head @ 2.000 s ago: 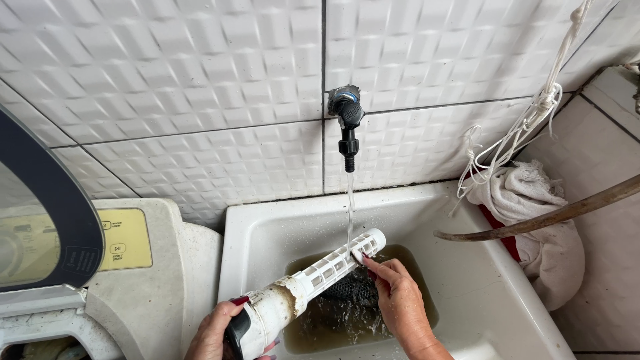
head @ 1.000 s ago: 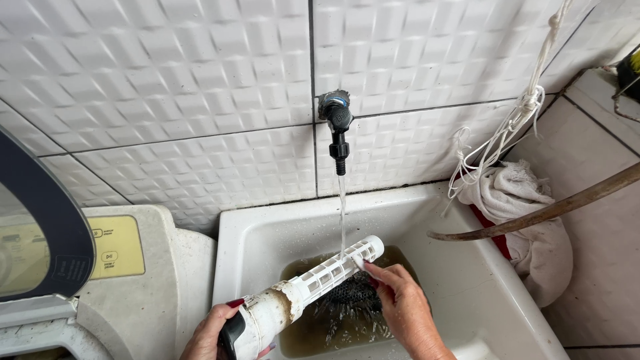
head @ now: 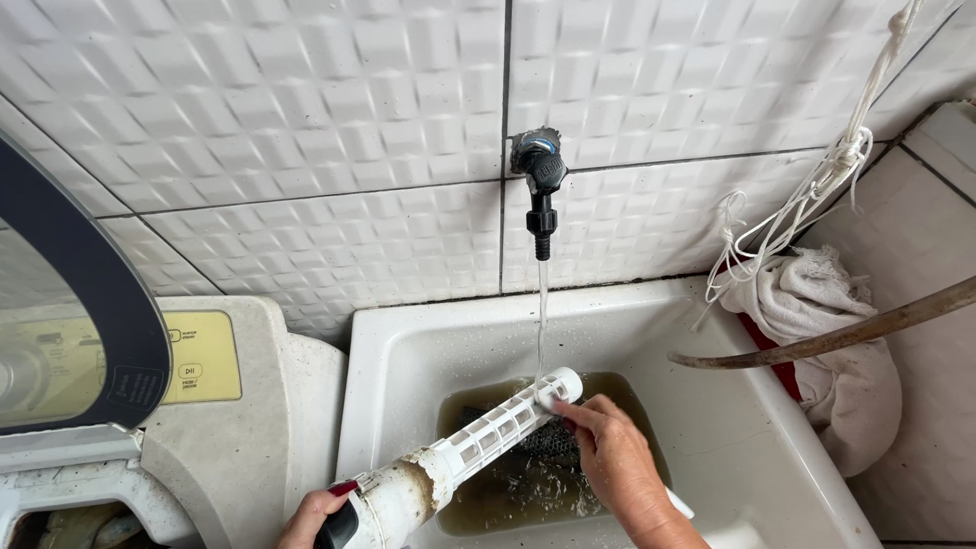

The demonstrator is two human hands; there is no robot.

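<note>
My left hand [head: 316, 515] holds the dirty, wide end of a white plastic slotted filter tube [head: 488, 435] at the bottom of the view. The tube slants up to the right over the laundry sink [head: 404, 381], its narrow end under the water stream [head: 542, 320]. My right hand [head: 621, 465] pinches a small brush by what looks like a white handle, its head against the slots near the tube's tip. Brown stained grime rings the tube's middle. Murky brown water [head: 488, 507] stands in the basin, with a dark mesh piece [head: 553, 442] in it.
A black plastic tap [head: 542, 191] juts from the tiled wall. On the left stands a washing machine [head: 229, 442] with its lid [head: 130, 305] raised. White cords [head: 839, 168], a cloth [head: 839, 366] and a curved brown stick [head: 831, 335] are at the right, the stick reaching over the sink's rim.
My right hand has stayed near the tube's tip with small shifts along the slots. My left hand keeps its hold on the wide end. Water runs throughout.
</note>
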